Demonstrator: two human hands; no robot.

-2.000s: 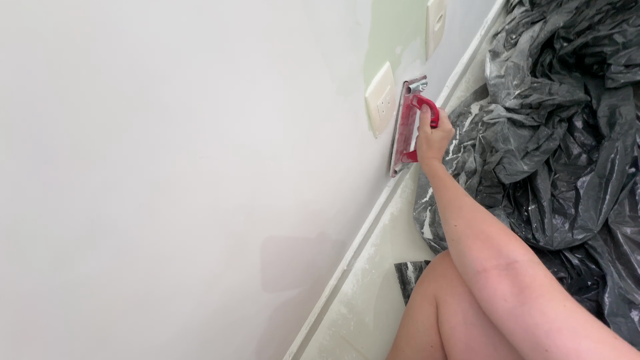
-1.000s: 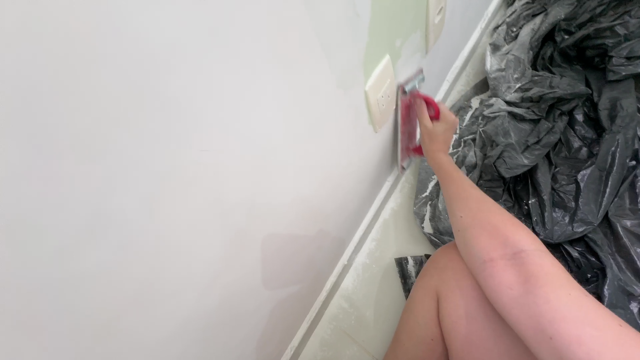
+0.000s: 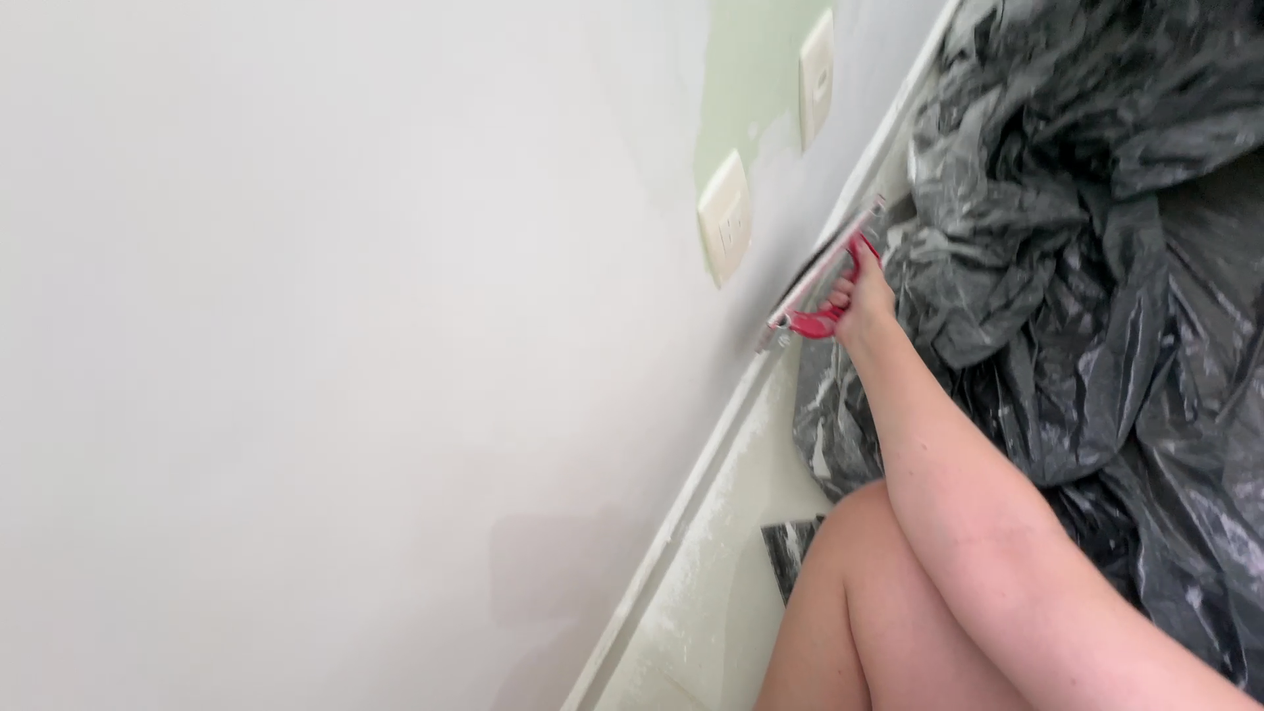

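Note:
My right hand grips the red handle of a hand sander, whose long flat plate is tilted along the foot of the white wall. The plate lies just above the baseboard; whether it touches the wall is unclear. Beside it on the wall is a cream electrical outlet plate, with a second wall plate farther up and a green unpainted or differently painted patch around them. My left hand is out of view.
Crumpled black plastic sheeting covers the floor at the right. White dust marks the pale floor along the baseboard. A small black strip with white smears lies near my bent knee.
The sander in my right hand has moved away from the outlet plate, down toward the baseboard, and its plate has turned from nearly upright in view to slanting along the wall's foot.

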